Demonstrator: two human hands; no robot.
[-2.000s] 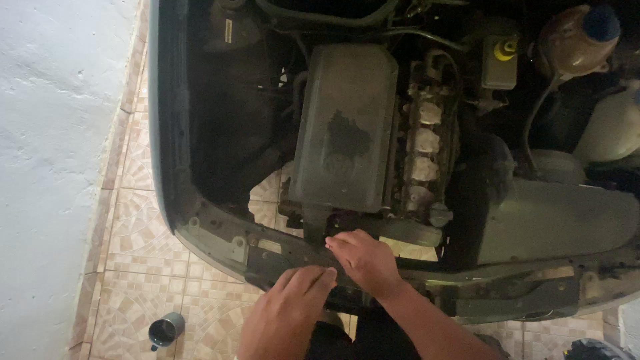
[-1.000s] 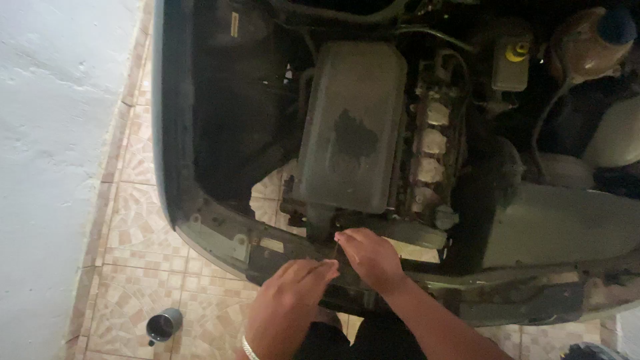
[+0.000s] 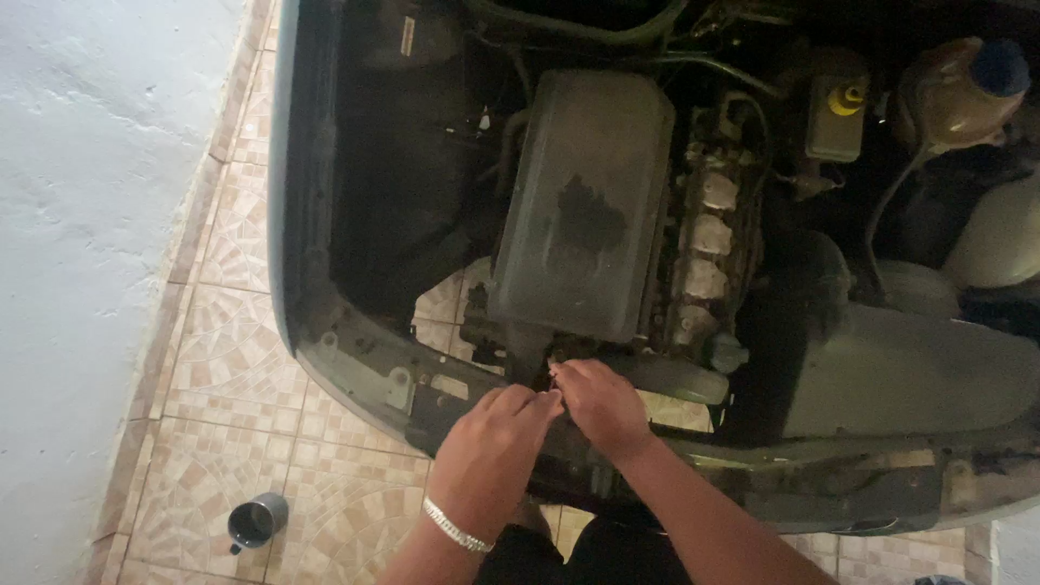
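My left hand (image 3: 496, 439), with a silver chain bracelet (image 3: 455, 526) at its wrist, reaches over the front edge of a car's engine bay. Its fingertips are bunched close to those of my right hand (image 3: 603, 406). Both hands are just below the lower end of a dusty dark engine cover (image 3: 581, 203). Something small and thin seems to be between the fingertips, too small and dim to name. Right of the cover runs a row of pale metal engine parts (image 3: 705, 279). A grey rounded part (image 3: 678, 380) lies right of my right hand.
The car's front crossmember (image 3: 780, 463) runs below my forearms. A reservoir with a yellow cap (image 3: 835, 122) and a brown reservoir with a blue cap (image 3: 951, 106) stand at the upper right. A grey mug (image 3: 258, 520) is on the tiled floor (image 3: 349, 504), near the white wall (image 3: 97, 203).
My left hand has moved up toward my right hand, and their fingertips are now closer together. More of the bracelet shows than before.
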